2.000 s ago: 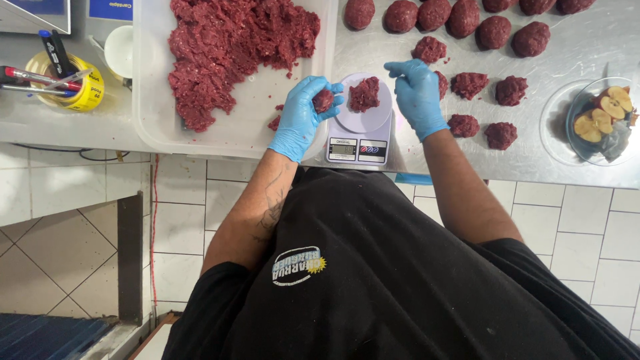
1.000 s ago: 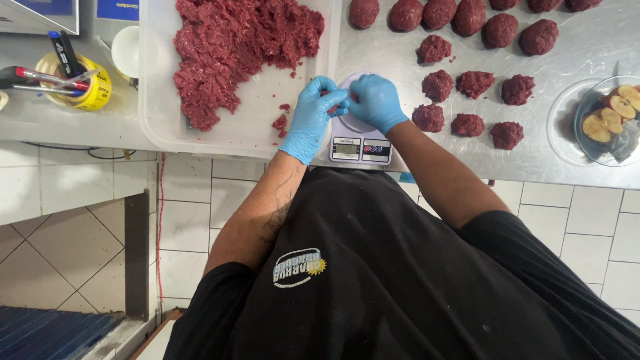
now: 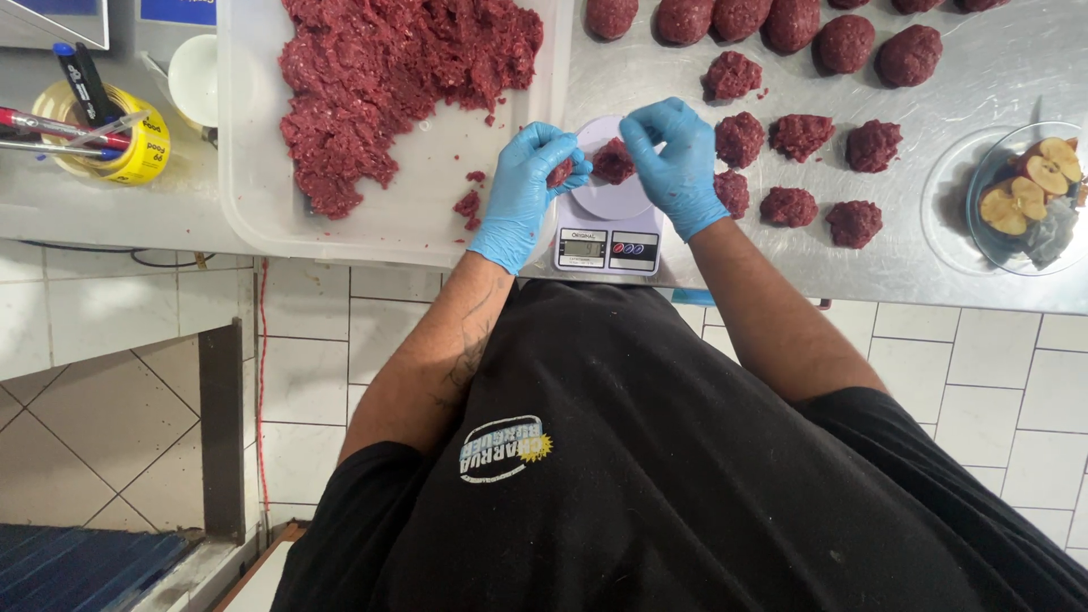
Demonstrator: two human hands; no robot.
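Note:
My left hand (image 3: 531, 183), in a blue glove, holds a small lump of ground meat (image 3: 559, 173) just left of the digital kitchen scale (image 3: 608, 250). On the round plate of the scale lies a portion of ground meat (image 3: 613, 161). My right hand (image 3: 674, 161), gloved too, is over the plate's right edge with its fingertips bent together beside that portion; whether a scrap is between them cannot be told. A large mass of ground meat (image 3: 382, 85) fills much of the white plastic tub (image 3: 242, 170) at the left.
Rough meat portions (image 3: 789, 206) lie in rows right of the scale, with smoother meat balls (image 3: 846, 44) behind. Far right, a glass bowl (image 3: 977, 229) holds cut apples (image 3: 1016, 204). At the left stand a yellow tape roll (image 3: 149, 149) with pens in it and a white cup (image 3: 194, 81).
One second ago my hands met above the scale and hid its plate. They have since moved apart, and the meat portion on the plate shows between them.

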